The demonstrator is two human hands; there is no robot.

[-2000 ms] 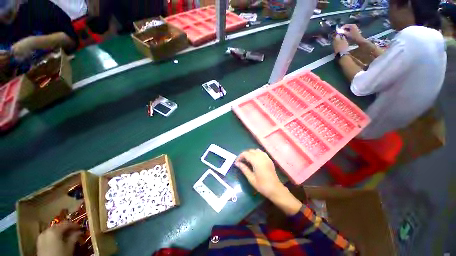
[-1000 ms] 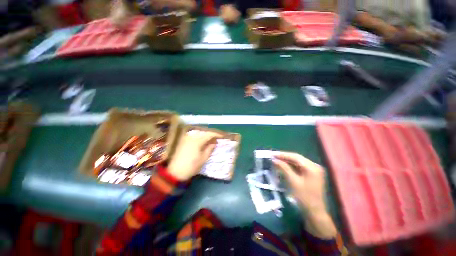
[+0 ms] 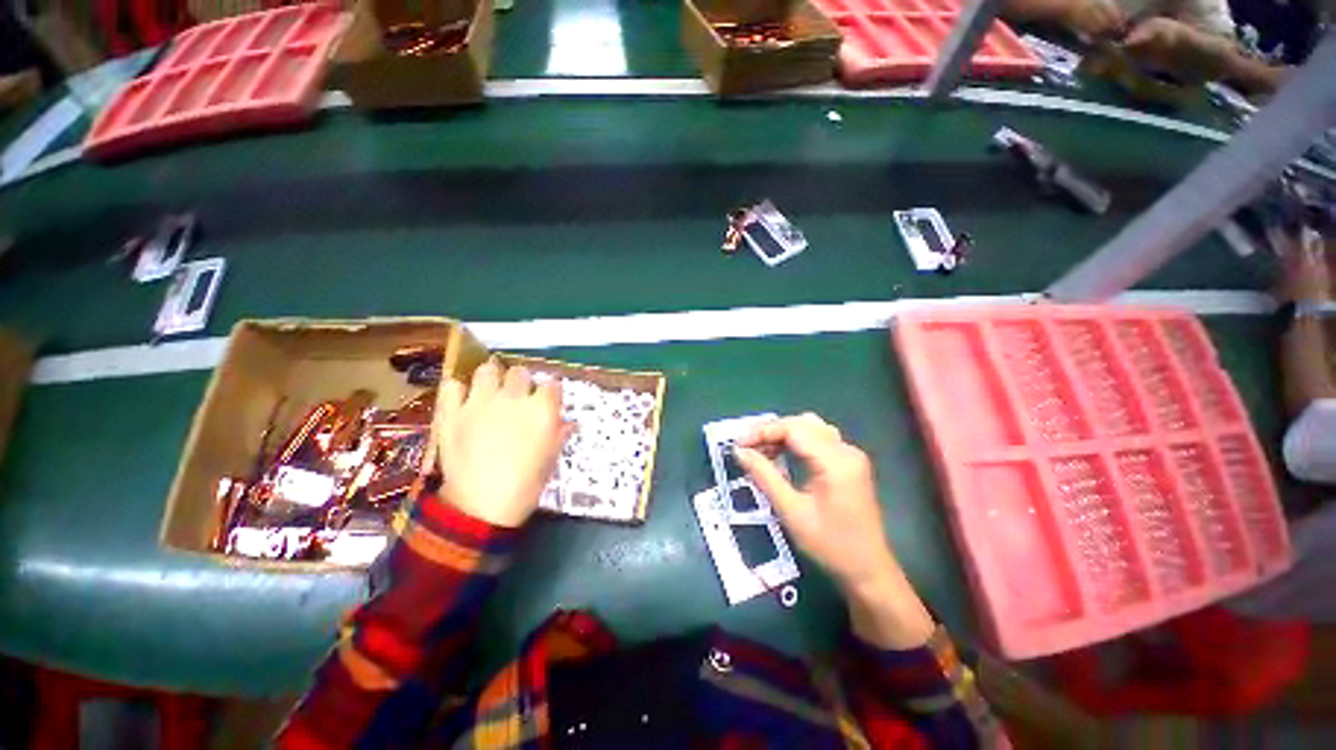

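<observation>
Two white frames with rectangular openings lie on the green surface in front of me, the lower one (image 3: 744, 554) overlapping or touching the upper one (image 3: 721, 435). A small white ring (image 3: 788, 596) lies beside the lower frame. My right hand (image 3: 813, 491) is over the upper frame, thumb and forefinger close together; whether they pinch something is not clear. My left hand (image 3: 503, 440) is at the left edge of the shallow box (image 3: 658, 384) of white rings (image 3: 601, 440), fingertips bent down and hidden, so its hold cannot be seen.
A larger cardboard box (image 3: 279, 340) with copper-orange modules (image 3: 330, 476) stands left. A pink tray (image 3: 1011, 462) of small cells lies right. Partly assembled units (image 3: 772, 235) lie on the belt behind. A grey post (image 3: 1187, 176) rises at right. Other people's hands (image 3: 1172, 44) show top right.
The view has swung right to left and steadied. My left hand has moved from the orange modules box to the rings box. My right hand stays by the frames.
</observation>
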